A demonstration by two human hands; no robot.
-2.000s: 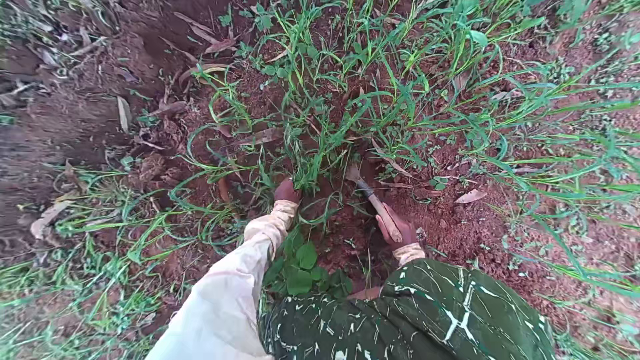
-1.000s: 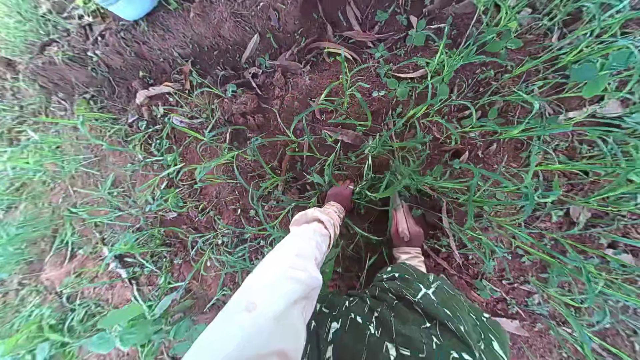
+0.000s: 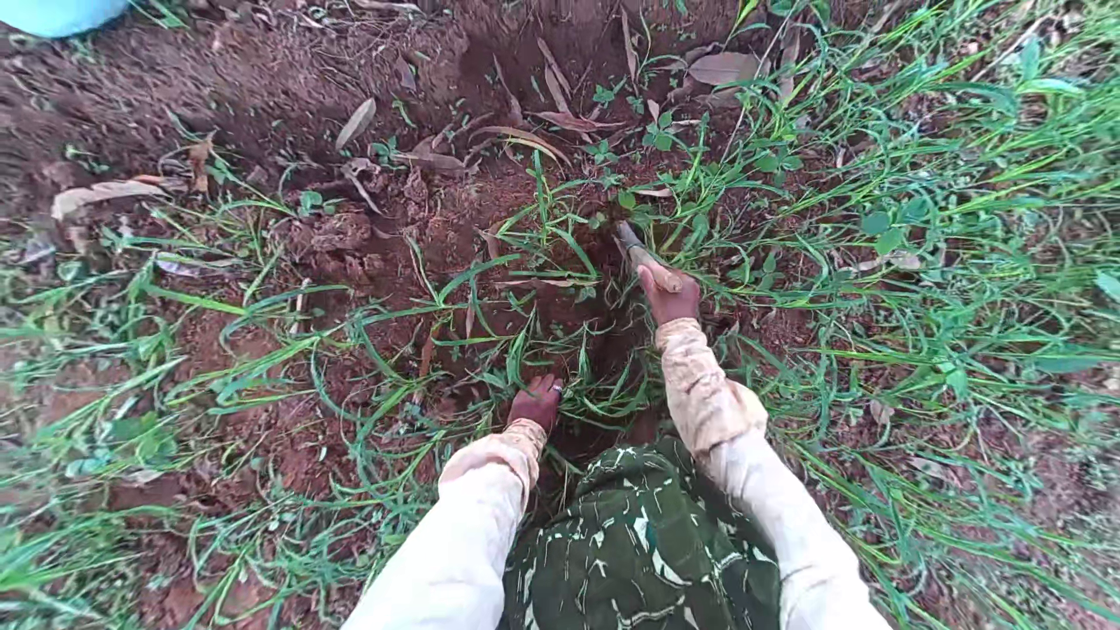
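Note:
My right hand is closed around the wooden handle of a small hand tool, whose narrow metal end points up and left into the soil among green blades. The tip is hidden by soil and leaves, so the kind of tool is unclear. Lower and to the left, my left hand rests low at the base of some grass, wearing a ring on one finger. Whether its fingers grip any blades cannot be told. Dark, loosened red-brown soil lies between the two hands.
Dense grass grows on the right, with more tufts on the left. Dry leaves and dead stalks lie on bare soil above. A light blue object shows at the upper left corner. Green patterned cloth covers my lap.
My right hand, with the tool, has moved forward and away from my left hand; a second ago the hands were close together. The light blue object shows one second ago but not two seconds ago.

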